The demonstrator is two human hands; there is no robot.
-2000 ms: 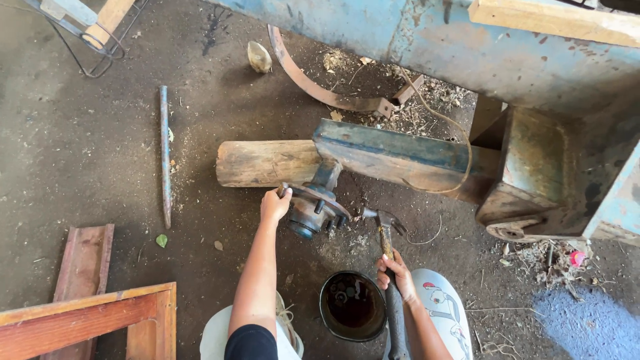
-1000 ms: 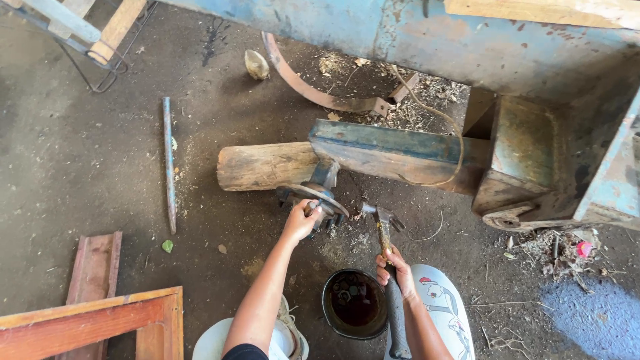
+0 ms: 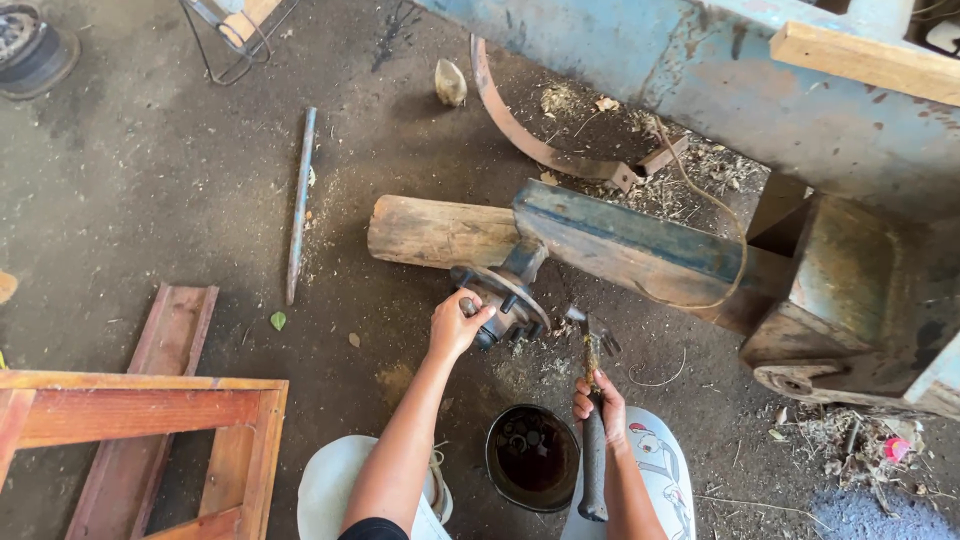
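Note:
A wheel hub with studs [image 3: 511,294] juts from a stub axle below the end of a blue-painted metal beam [image 3: 630,236]. Around a short metal piece [image 3: 469,306] at the hub's near left side, my left hand [image 3: 456,324] is closed; whether that piece is loose or a stud, I cannot tell. My right hand [image 3: 602,411] grips the dark handle of a claw hammer [image 3: 592,337], whose head is just right of the hub and apart from it. Between my knees stands a round container [image 3: 491,457] of dark liquid with several metal parts in it.
A log [image 3: 442,231] lies under the beam's end. Left of it is a metal rod [image 3: 301,202]. A wooden frame [image 3: 142,382] and a rusty channel [image 3: 176,326] are at lower left. Behind are a curved metal strip [image 3: 517,135], a stone [image 3: 450,82] and a large blue metal structure [image 3: 675,60].
My left hand has moved from the hub's upper left rim down to its near side, onto a short metal piece. The right hand keeps the hammer in about the same place.

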